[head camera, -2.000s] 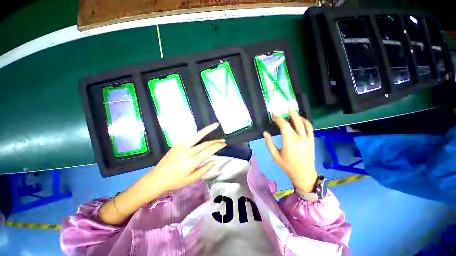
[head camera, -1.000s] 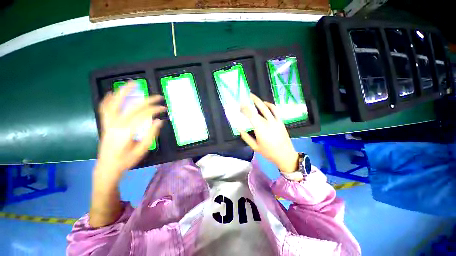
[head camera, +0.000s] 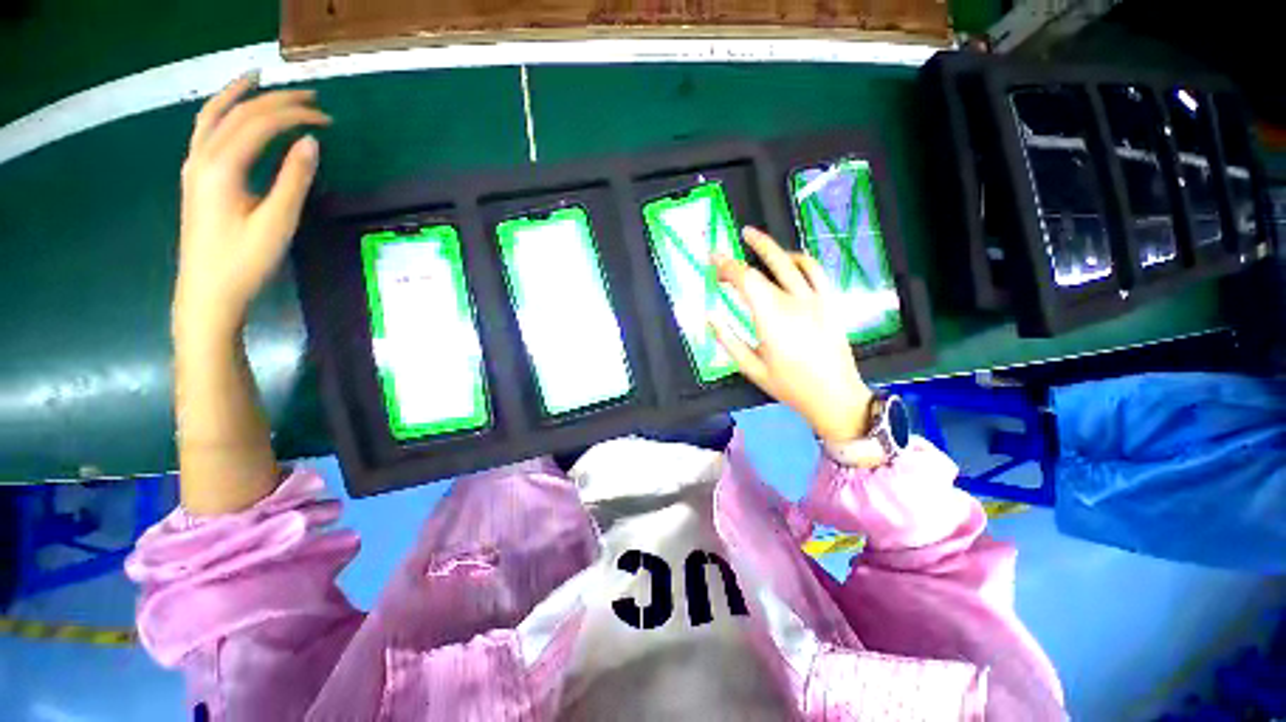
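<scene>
A black foam tray (head camera: 487, 459) lies on the green bench top and holds smartphones in a row of slots. The leftmost phone (head camera: 426, 339) and the one beside it (head camera: 567, 317) show bright white screens with green borders. The third phone (head camera: 684, 268) shows crossing green diagonals, and so does the rightmost phone (head camera: 843, 233). My right hand (head camera: 793, 332) is over the third phone, fingers apart, with a fingertip at its screen; it holds nothing. My left hand (head camera: 243, 198) is raised at the tray's left, beyond its corner, fingers apart and empty.
More black trays (head camera: 1037, 303) with dark phones stand stacked at the right. A brown board (head camera: 621, 26) lies beyond the white rail (head camera: 423, 64). A blue sleeve or garment of another person (head camera: 1178, 466) is at the right edge. Blue metal legs stand below the bench.
My left hand has moved from over the second phone, across the leftmost phone, to beyond the tray's left end. My right hand has moved from the rightmost phone to the third; its screen shows more diagonal lines.
</scene>
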